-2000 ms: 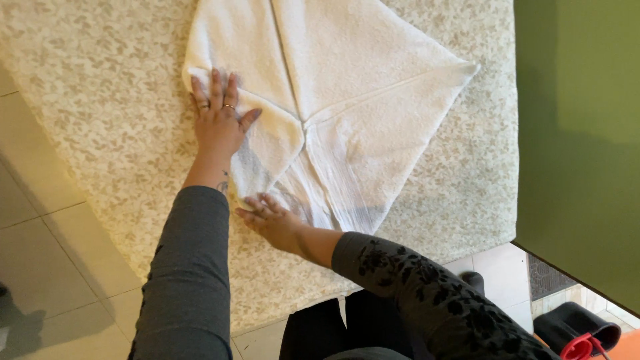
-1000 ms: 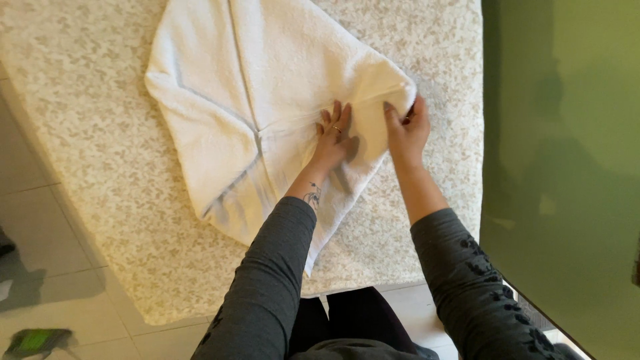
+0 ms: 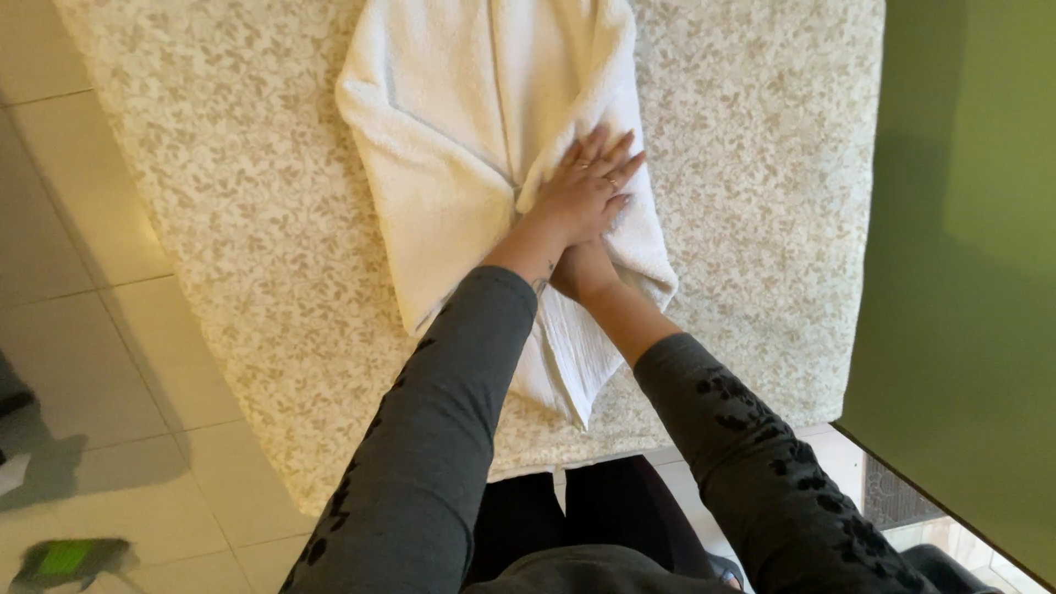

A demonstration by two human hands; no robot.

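Note:
A white terry towel (image 3: 445, 190) lies on a leaf-patterned tablecloth, both of its sides folded in towards a middle seam. My left hand (image 3: 587, 186), with rings on its fingers, rests spread flat on the right folded flap. Just below it, my right hand (image 3: 582, 268) is on the towel near the middle, its fingers mostly hidden beneath my left hand and wrist. The lower end of the towel comes to a point near the table's front edge. The towel's top runs out of view.
The patterned tablecloth (image 3: 759, 206) covers the table. A green wall (image 3: 965, 247) stands along its right side. Tiled floor (image 3: 124, 355) shows on the left, with a blurred green and dark object (image 3: 70, 561) at the lower left.
The towel's right corner, held by my right hand one second ago, is now folded inward. Both hands have come together over the right flap. Two seconds ago they were at the towel's left side.

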